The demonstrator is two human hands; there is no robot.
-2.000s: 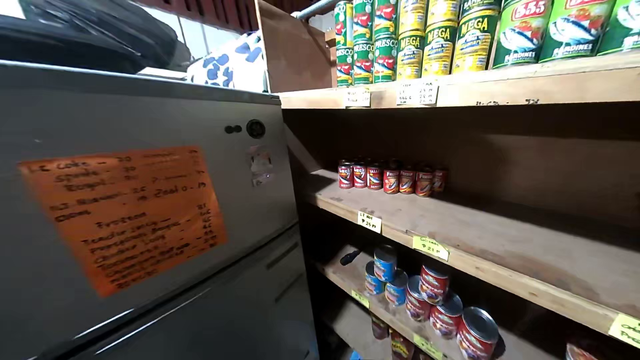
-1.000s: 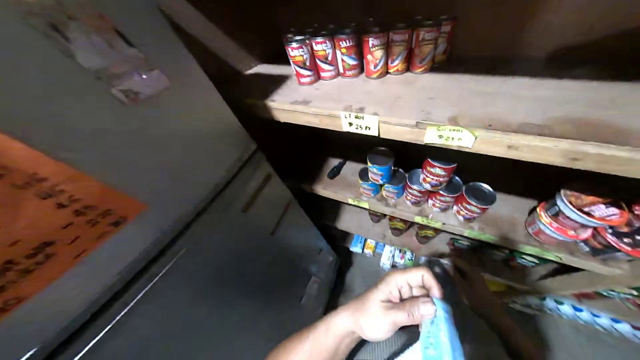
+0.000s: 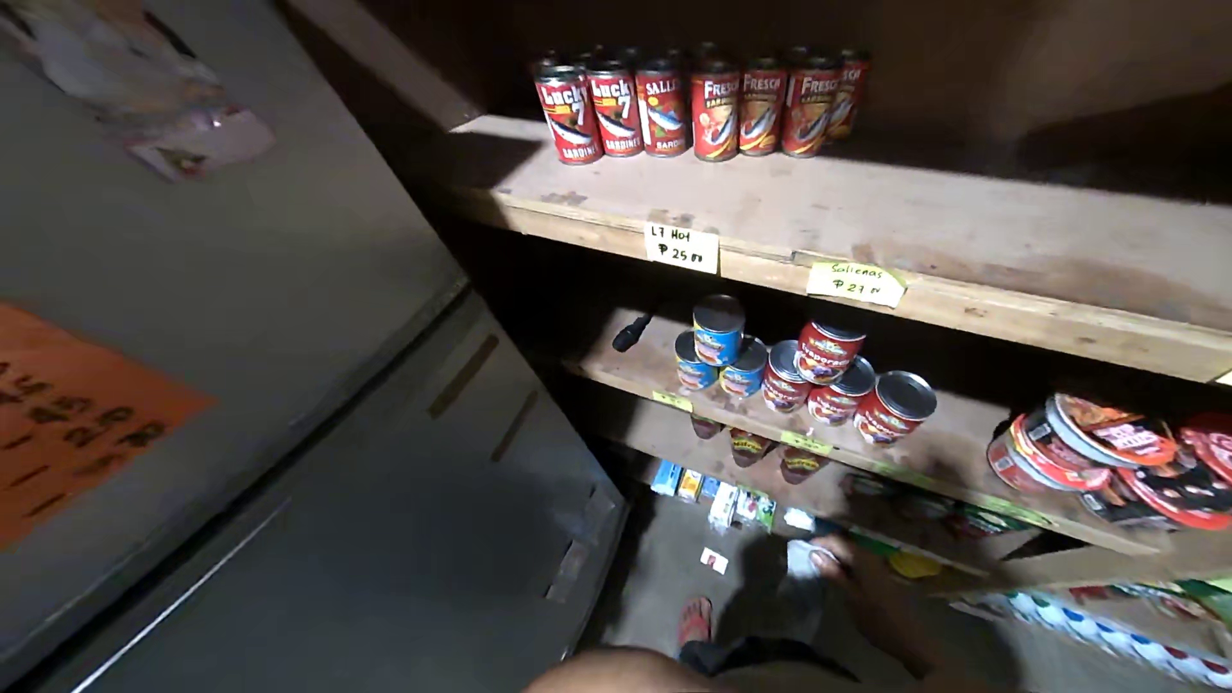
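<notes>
Low at the lower right, my right hand (image 3: 835,558) holds a small whitish item (image 3: 805,558), perhaps a cloth or packet, beside the lowest shelf. My left hand is out of view; a patch of bare skin shows at the bottom edge, arm or knee. Red sardine cans (image 3: 715,111) stand in a row on the upper wooden shelf (image 3: 866,207). Below them, blue-labelled cans (image 3: 719,332) and red-labelled cans (image 3: 895,409) are stacked on the middle shelf. Pouches (image 3: 749,448) stand on the shelf underneath.
A grey refrigerator (image 3: 404,539) with an orange paper sheet (image 3: 77,423) fills the left side. Instant noodle bowls (image 3: 1107,433) are stacked at the right. Small packets (image 3: 722,500) lie low down by the floor, near a foot (image 3: 696,619). A black object (image 3: 630,333) rests on the middle shelf.
My left hand, which held a light blue item a second ago, has gone out of view. My right hand is now low by the bottom shelf. Since two seconds ago the view has tilted down.
</notes>
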